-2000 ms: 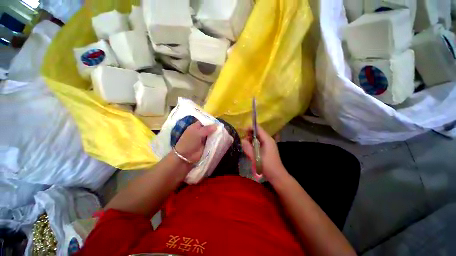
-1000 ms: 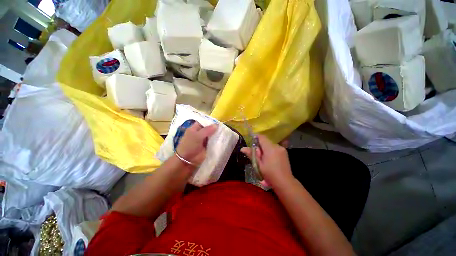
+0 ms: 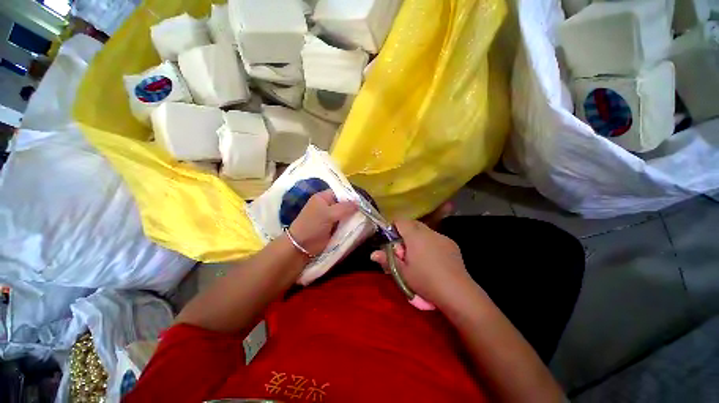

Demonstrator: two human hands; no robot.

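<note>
A white block [image 3: 311, 169] with a dark blue round patch [image 3: 303, 201] is held over my lap. My left hand [image 3: 317, 223] grips it, with fingers over its near edge beside the patch. My right hand [image 3: 426, 256] is shut on scissors [image 3: 396, 264] with slim metal blades and pink at the handle end. The blades point up and left and meet the block's right edge near my left fingertips. Whether they touch the seam or a thread there is too small to tell.
A yellow sack [image 3: 441, 102] full of white blocks stands in front of my knees. A white sack [image 3: 544, 149] with more blocks is at the right. Bulging white sacks [image 3: 87, 212] are at the left. A small bag holds gold-coloured items [image 3: 87, 370] at the lower left. Grey tiled floor shows at the right.
My right hand has brought the scissors left, so the blades are now at the block's edge instead of apart from it. My left hand still holds the block, now tilted somewhat differently.
</note>
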